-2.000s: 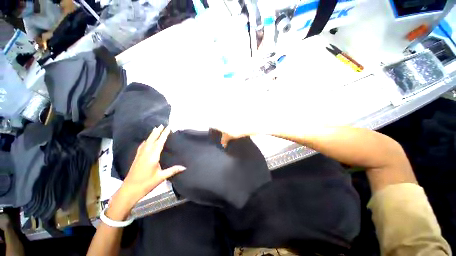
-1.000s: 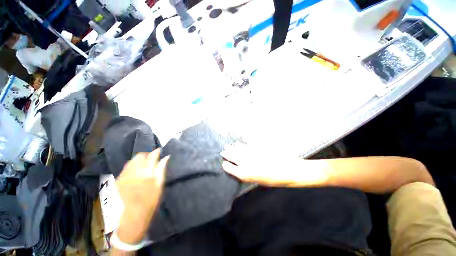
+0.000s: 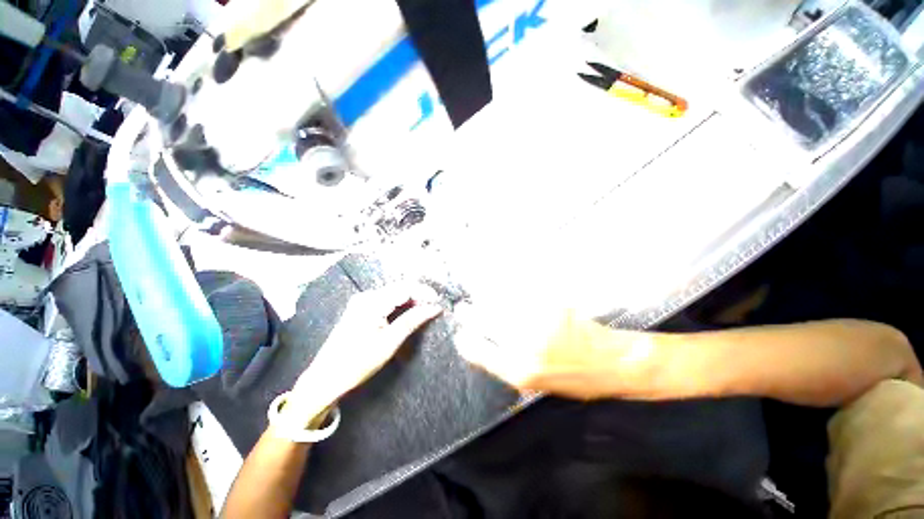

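A dark grey cloth panel point(image 3: 390, 405) lies on the white machine table, its upper part at the presser foot area point(image 3: 400, 213) and its lower edge at the scale edge. My left hand point(image 3: 370, 329) lies on the panel with its fingertips drawn together just below the needle area, holding the cloth there. My right hand point(image 3: 512, 350) meets it from the right, with fingertips on the panel's right edge near the left fingertips. Glare washes out both hands' fingers and the exact grip. The needle itself cannot be made out.
A blue rounded paddle point(image 3: 167, 294) stands left of the needle area. Yellow-orange snips point(image 3: 638, 91) and a clear tray point(image 3: 831, 81) lie to the right. A black strip point(image 3: 451, 56) hangs over the machine head. Dark cloth bundles point(image 3: 96, 314) are at left.
Both hands and the panel have moved up to the needle area, and the fingertips have come close together. The view has moved nearer the machine, and the blue paddle now shows.
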